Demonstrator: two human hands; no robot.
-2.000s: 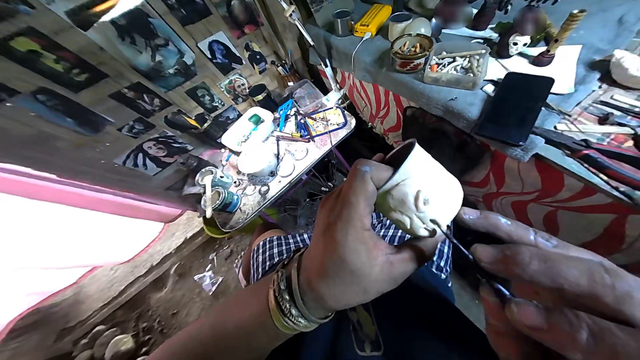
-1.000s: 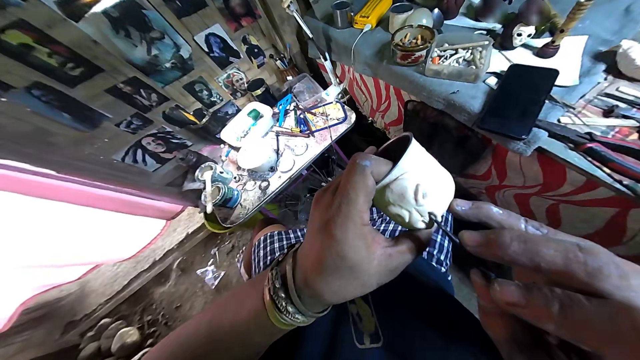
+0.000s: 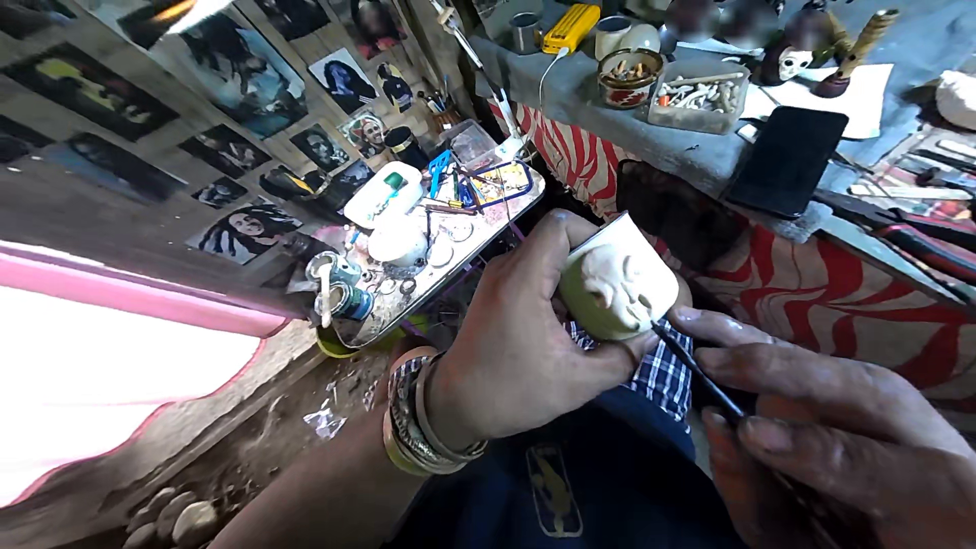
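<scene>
A white clay-covered cup (image 3: pixel 621 278) with a face-like relief is held above my lap, tilted, its rim turned to the upper left. My left hand (image 3: pixel 526 343) grips it, the thumb along the lower side and the fingers around the back, partly hidden. Bracelets circle that wrist. In my right hand (image 3: pixel 823 412) is a thin dark modelling tool (image 3: pixel 698 366), pinched between thumb and fingers. Its tip touches the relief near the cup's lower right edge. The cup's inside is hidden from view.
To the left stands a small table (image 3: pixel 488 248) with pens, tins and a white container (image 3: pixel 385 194). On the cloth-covered bench at the right lie a black phone (image 3: pixel 789 162), a plastic box (image 3: pixel 698 95) of pale pieces, a tin (image 3: pixel 630 76) and pliers (image 3: pixel 926 248).
My left hand has turned the cup so its relief faces the camera more and its opening shows less. The tool tip stays at the lower part of the relief.
</scene>
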